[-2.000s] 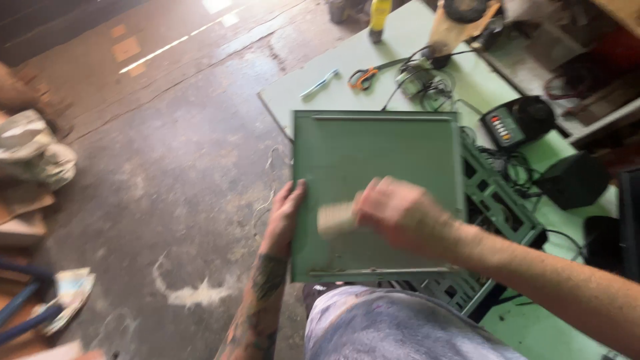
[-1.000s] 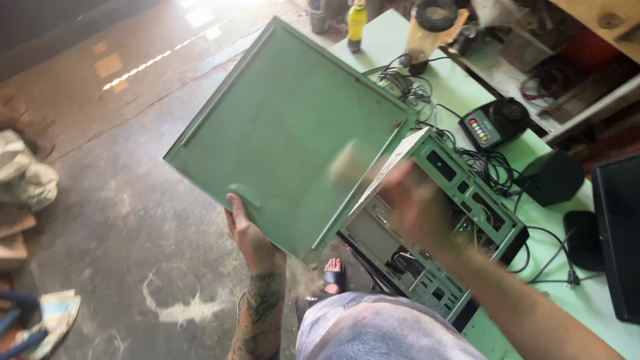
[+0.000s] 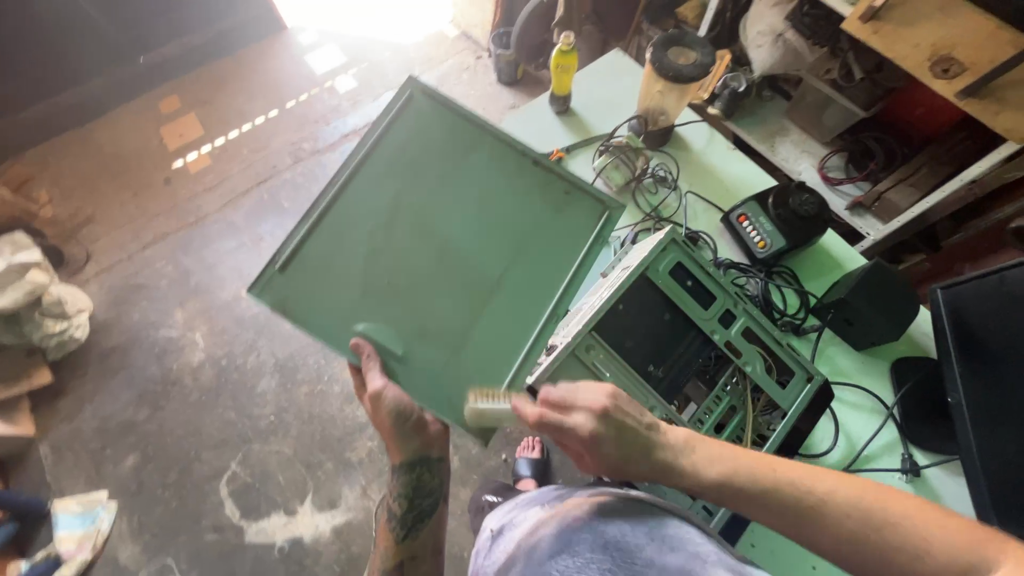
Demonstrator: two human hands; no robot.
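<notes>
My left hand [image 3: 396, 408] grips the lower left edge of a flat metal side panel [image 3: 448, 240] of a computer case, its thumb lying on the inner face. The panel is held tilted, one corner pointing down. In my right hand [image 3: 592, 424] is a small pale brush [image 3: 490, 406], at the panel's lower corner; its bristles are slightly blurred. Right beside the panel stands the computer case [image 3: 616, 320], its side uncovered, with wires and metal drive bays inside. My right forearm passes in front of its lower part.
On the table [image 3: 864, 392] are a blender base [image 3: 776, 220], a blender jar [image 3: 668, 84], tangled cables [image 3: 656, 180], a black speaker [image 3: 868, 304], a monitor [image 3: 980, 384] and a yellow bottle [image 3: 563, 72]. A cluttered shelf [image 3: 940, 196] stands behind. A foot in a sandal [image 3: 530, 464] is on the floor.
The panel, upright in view two seconds ago, is now turned to a slant, and more of the computer case shows. My right hand with the brush has moved down to the panel's lower corner.
</notes>
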